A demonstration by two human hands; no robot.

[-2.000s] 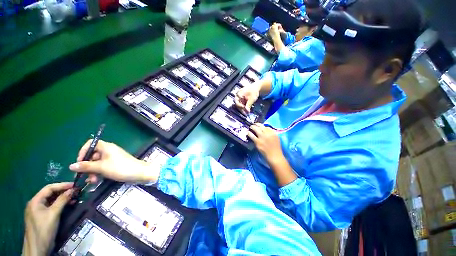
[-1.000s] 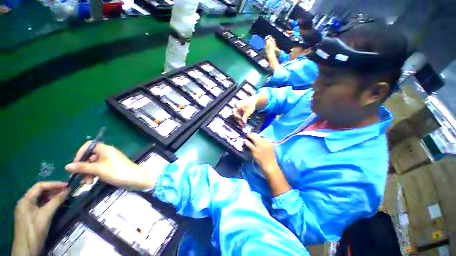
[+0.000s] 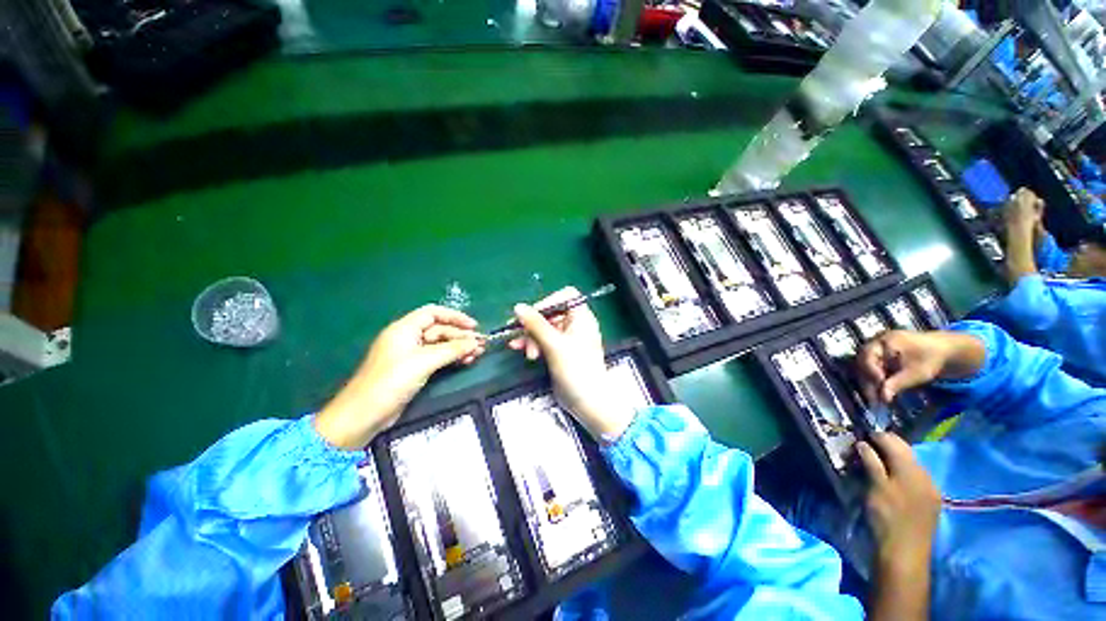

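My right hand (image 3: 564, 352) holds dark tweezers (image 3: 560, 308) like a pen, with the tip pointing left toward my left hand. My left hand (image 3: 406, 364) has its thumb and fingertips pinched together at the tweezer tip; a tiny part between them is too small to make out. Both hands are above the far edge of a black foam tray (image 3: 477, 394). Open phone frames lie in its slots, one (image 3: 451, 497) near the middle, with a small orange flex cable (image 3: 454, 553) on it. A small pile of loose whitish parts (image 3: 456, 296) lies on the green mat just beyond my hands.
A clear cup of whitish bits (image 3: 240, 313) stands at the left. A filled black tray (image 3: 752, 267) lies at the right. A plastic-wrapped post (image 3: 825, 97) rises behind it. A neighbouring worker's hands (image 3: 898, 388) work over another tray at the far right.
The view has swung to the left, so the cup now shows and the neighbour has shifted to the right edge. My hands stay together at the tweezer tip.
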